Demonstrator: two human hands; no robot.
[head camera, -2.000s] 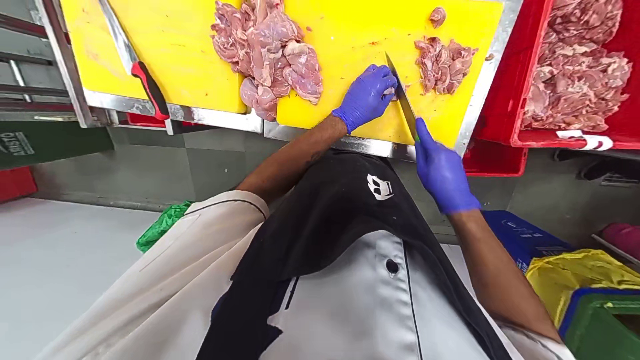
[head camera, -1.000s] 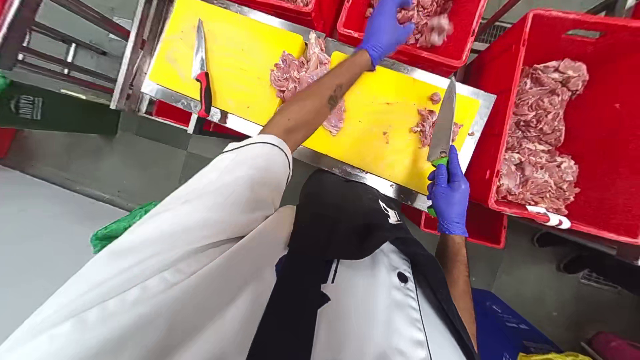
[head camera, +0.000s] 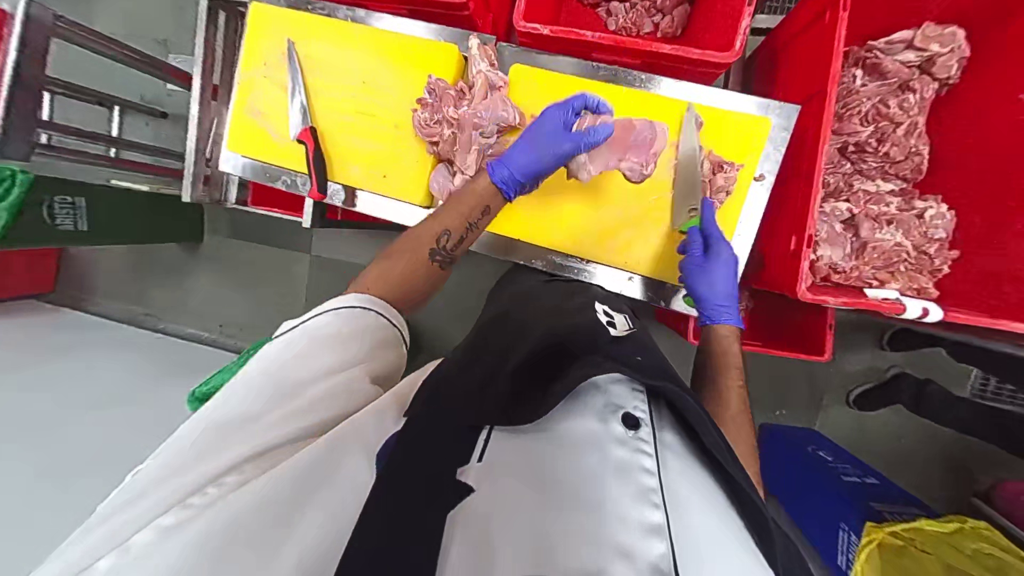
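Observation:
My left hand (head camera: 554, 144), in a purple glove, grips a piece of raw meat (head camera: 628, 149) over the right yellow cutting board (head camera: 592, 224). My right hand (head camera: 710, 266), gloved likewise, holds a green-handled knife (head camera: 686, 172), its blade pointing away from me. Small meat trimmings (head camera: 720, 178) lie just right of the blade. A pile of raw meat (head camera: 468, 116) covers the gap between the right board and the left yellow cutting board (head camera: 368, 88). On the left board rests a second knife (head camera: 298, 96) with a red and black handle.
A large red crate (head camera: 824, 176) with much raw meat stands at the right. Another red crate (head camera: 632, 50) with meat pieces is beyond the boards. Steel rails (head camera: 120, 56) stand at the left. A person's legs (head camera: 952, 384) show at the lower right, near a blue box (head camera: 832, 480).
One second ago my left hand was over the far red crate; now it is back above the right board with a meat piece. My right hand still holds the knife near the trimmings.

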